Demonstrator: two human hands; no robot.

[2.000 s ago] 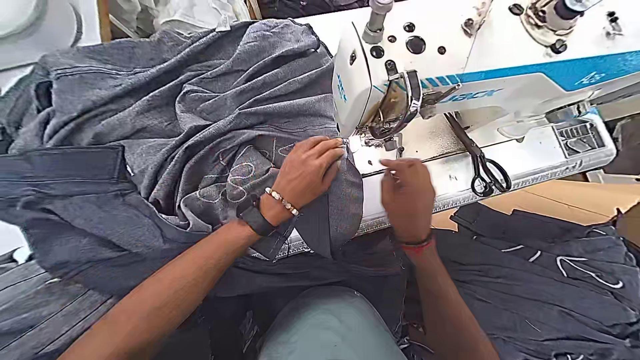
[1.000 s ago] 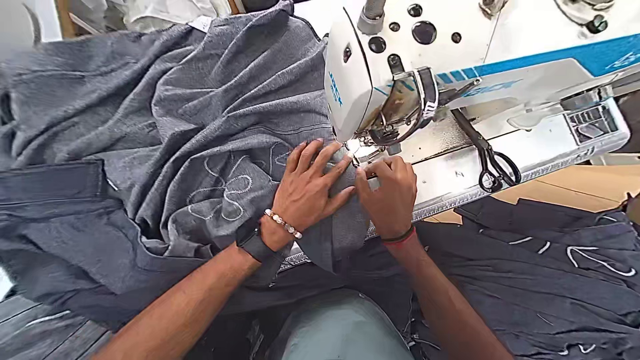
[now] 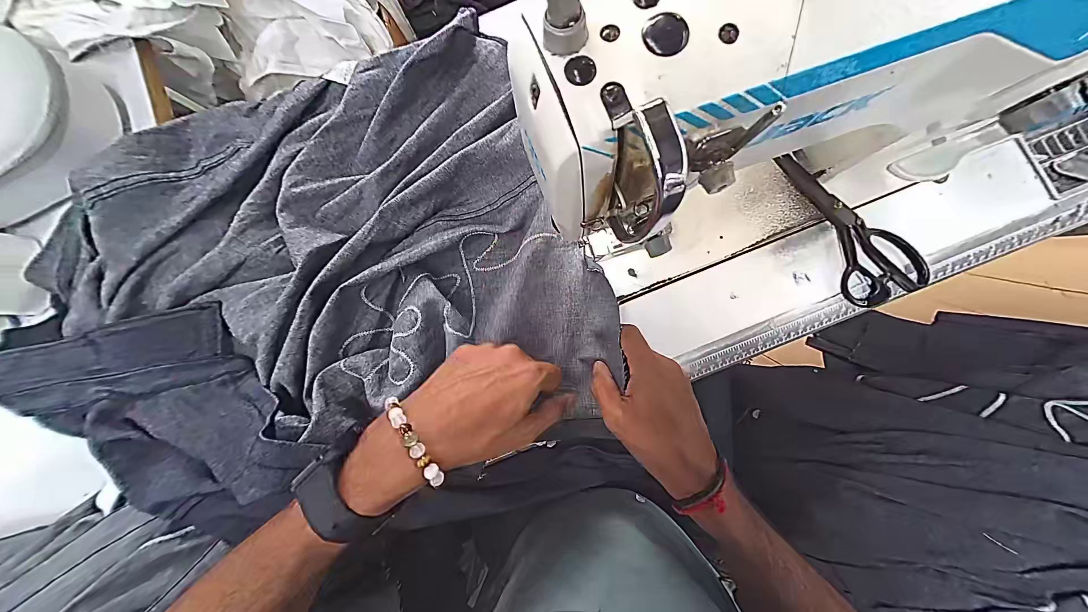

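Observation:
Dark grey denim fabric (image 3: 340, 204) lies bunched to the left of a white Jack sewing machine (image 3: 722, 68), and one end of it passes under the presser foot (image 3: 599, 242). Curving light stitching (image 3: 404, 340) shows on the cloth. My left hand (image 3: 476, 399), with a watch and a beaded bracelet at the wrist, grips the fabric near its front edge, thumb and fingers pinched. My right hand (image 3: 654, 408), with a red and dark cord, pinches the fabric's right edge, thumb on top. Both hands are in front of the needle area.
Black-handled scissors (image 3: 871, 255) lie on the machine bed, right of the presser foot. A ruler strip (image 3: 756, 348) runs along its front edge. More dark garments (image 3: 918, 459) lie at the lower right. White cloth (image 3: 297, 42) is heaped at the back left.
Both hands have moved from beside the presser foot towards my body and now grip the fabric's front part. More of the stitched line shows near the needle.

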